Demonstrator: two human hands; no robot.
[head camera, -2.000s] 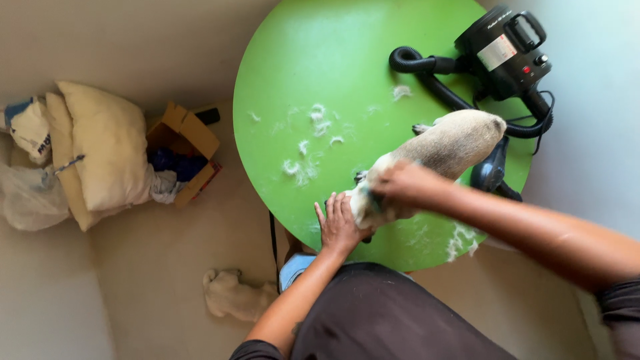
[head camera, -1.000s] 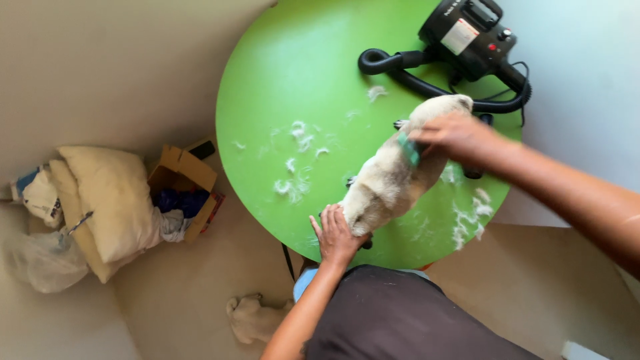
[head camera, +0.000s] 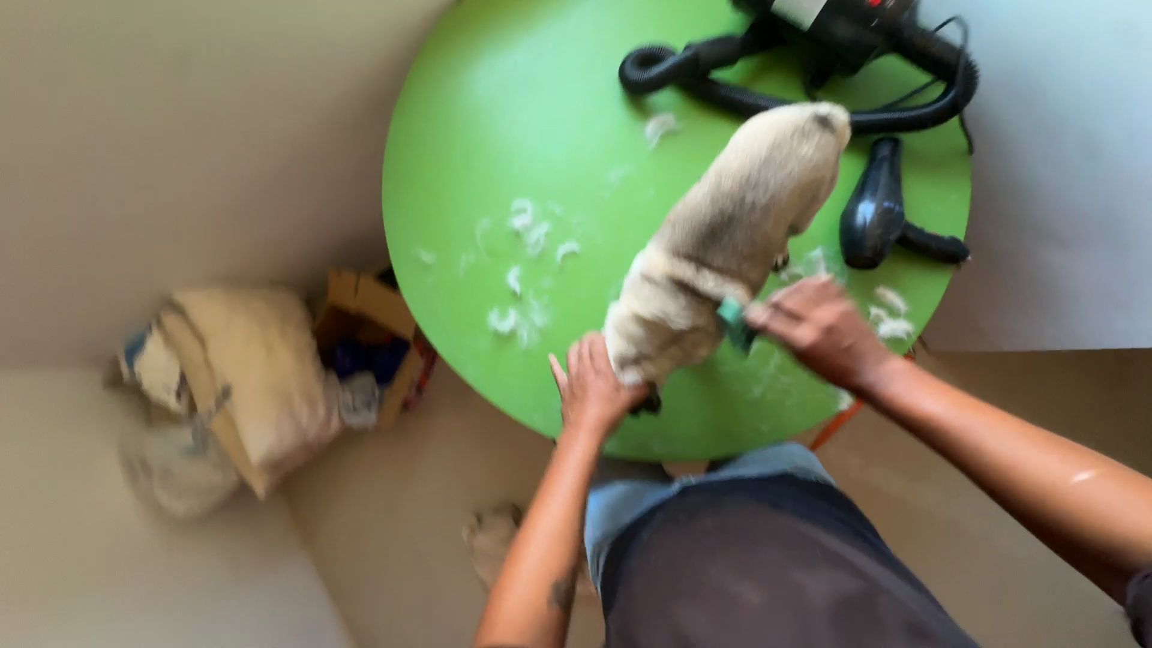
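Note:
A pale, short-coated dog (head camera: 720, 234) stands on the round green table (head camera: 468, 108), its head toward me and its rump toward the black hose. My left hand (head camera: 596, 382) rests against the dog's head end, fingers spread; its palm is hidden. In my right hand (head camera: 823, 328) is a small green grooming tool (head camera: 738, 322), its working end touching the dog's side near the shoulder. Blur hides the tool's exact kind. Tufts of shed fur (head camera: 517, 261) lie on the table left of the dog, and more fur (head camera: 889, 317) lies to the right.
A black blower (head camera: 832, 31) with a ribbed hose (head camera: 720, 94) sits at the table's far side. A black hair dryer (head camera: 877, 211) lies on the right. Below left are cushions (head camera: 247, 369), an open cardboard box (head camera: 369, 301) and a second dog (head camera: 493, 540) on the floor.
My right hand has moved with the green tool from the dog's back to its side near the shoulder. My left hand stays at the dog's head end.

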